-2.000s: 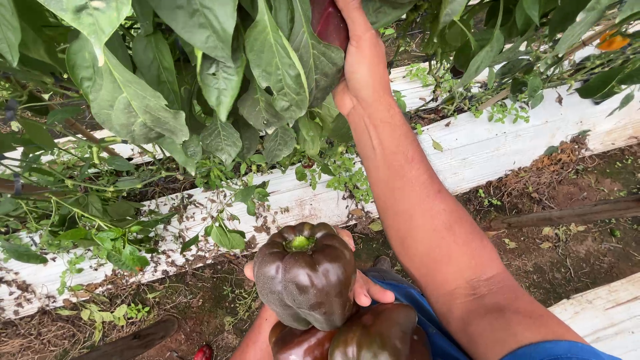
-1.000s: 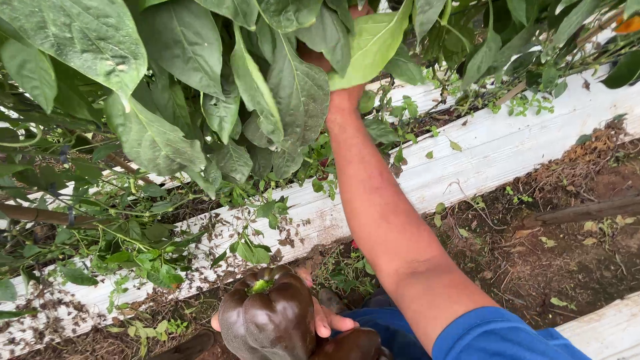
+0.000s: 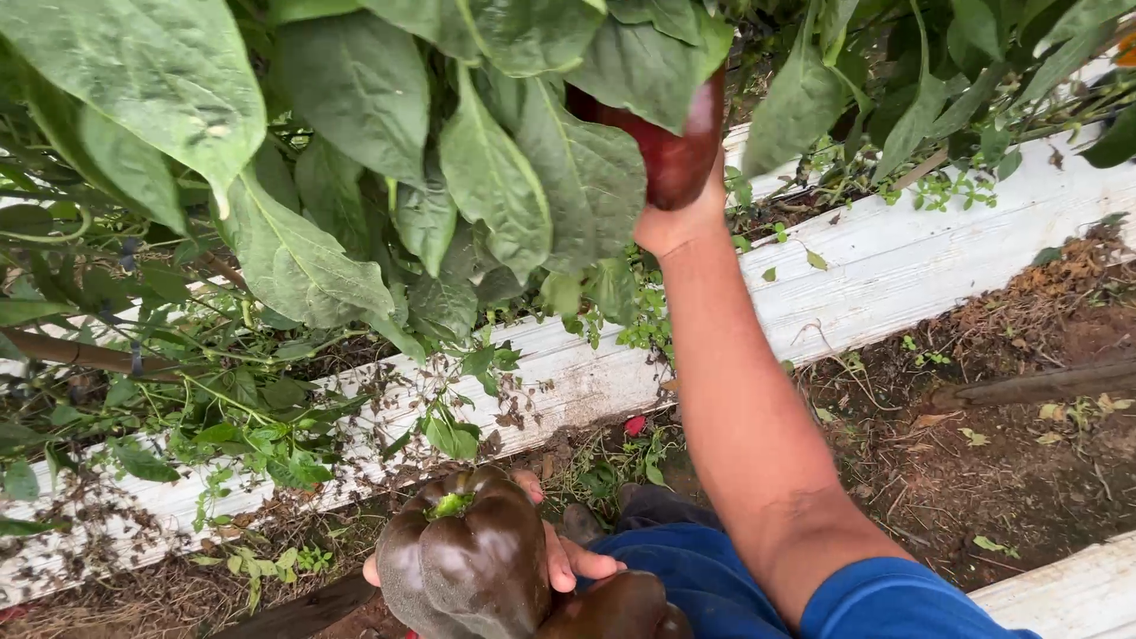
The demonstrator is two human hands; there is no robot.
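Observation:
Cradled in my left hand [image 3: 568,555], low in the view, is a dark brown bell pepper [image 3: 470,559] with a green stem stub. A second brown pepper [image 3: 612,608] lies against it, partly cut off by the lower edge. My right arm reaches up into the leaves of a pepper plant [image 3: 355,98]. At its end, my right hand [image 3: 683,217] is behind a dark red pepper [image 3: 679,155], whose upper part is covered by leaves. The fingers of that hand are hidden, so their grip on the red pepper does not show.
A long white bed cover or board [image 3: 852,275] runs diagonally under the plants. Brown soil with dry litter [image 3: 932,461] lies along it. A wooden stake [image 3: 1038,386] is at the right, and another stick [image 3: 89,355] crosses the foliage at the left. An orange pepper shows at the top right.
A second ago my right hand was mostly hidden among the leaves; now a dark red pepper shows in front of it. My left hand still holds the brown peppers, lower in view than two seconds ago.

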